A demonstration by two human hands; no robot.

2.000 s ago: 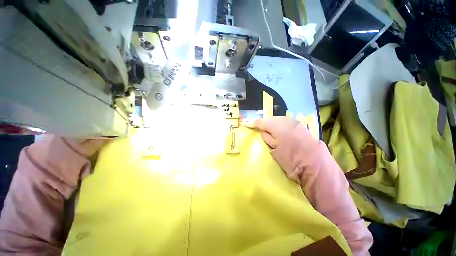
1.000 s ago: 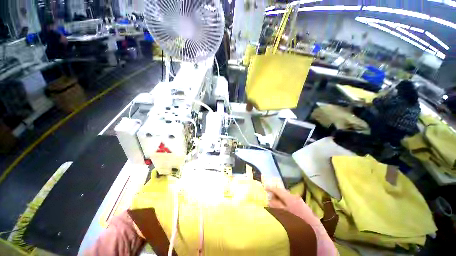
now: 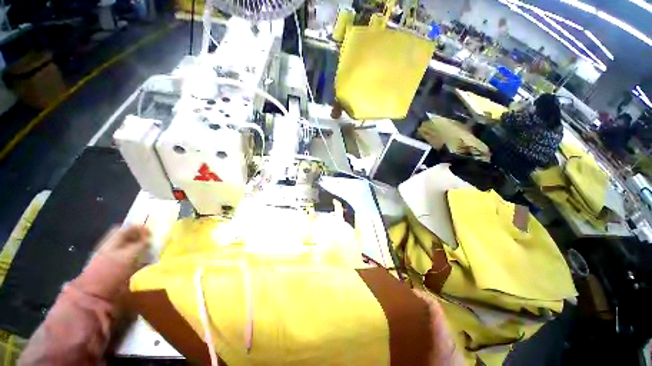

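Note:
The yellow tote bag body [image 3: 307, 307] lies in front of me, its far edge under the machine head. Brown patches [image 3: 392, 304] show on its left and right sides. The pattern sewing machine [image 3: 204, 168] stands behind it, with lamp glare hiding the needle area and clamp. My left hand [image 3: 125, 244] is blurred, off the bag's left edge; its finger shape is unclear. My right hand is hidden at the bag's right side; only its pink sleeve [image 3: 440, 329] shows. Pale drawstrings [image 3: 248, 304] hang over the bag.
Stacked yellow, grey and brown bag pieces [image 3: 500, 250] lie at right. A dark control panel [image 3: 402, 161] stands behind the machine's right side. A yellow bag [image 3: 382, 68] hangs at the back. A person [image 3: 532, 136] sits at the far right. The black table surface [image 3: 78, 221] is at left.
The view has lifted from the close work to the room, then shifted. My left hand has come into sight beside the bag. My right hand has dropped out of sight.

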